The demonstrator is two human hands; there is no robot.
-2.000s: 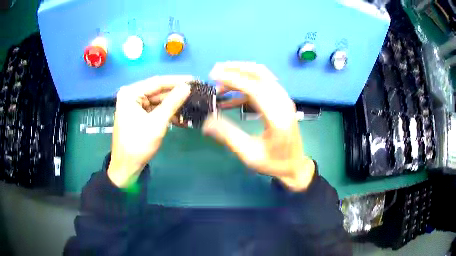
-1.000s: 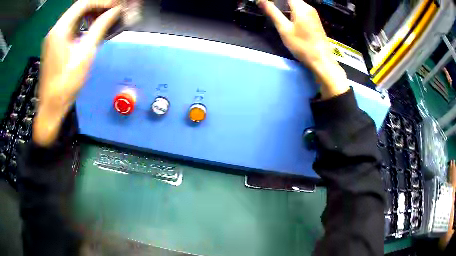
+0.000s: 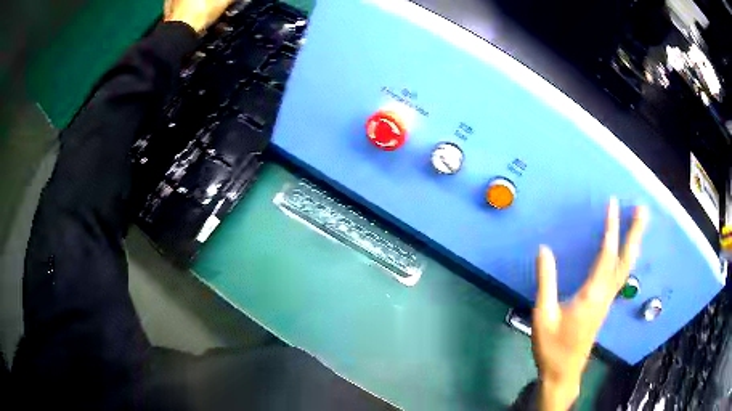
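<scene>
My left hand (image 3: 195, 11) is at the top edge of the picture, partly cut off, at the far end of the left black trays (image 3: 229, 104). Its fingertips are out of the picture, so I cannot tell what it holds. My right hand (image 3: 582, 301) is spread and empty over the right part of the blue control panel (image 3: 449, 72), beside the green push button (image 3: 630, 287) and the silver push button (image 3: 652, 308).
The panel also has a red emergency stop button (image 3: 386, 130), a white button (image 3: 447, 158) and an orange button (image 3: 500, 193). A clear plastic strip tray (image 3: 349, 233) lies on the green mat (image 3: 321, 297). More black trays (image 3: 690, 365) are at the lower right.
The view has turned towards the left trays. My left hand has moved from above the panel to the trays. My right hand has come back from behind the panel to over its front.
</scene>
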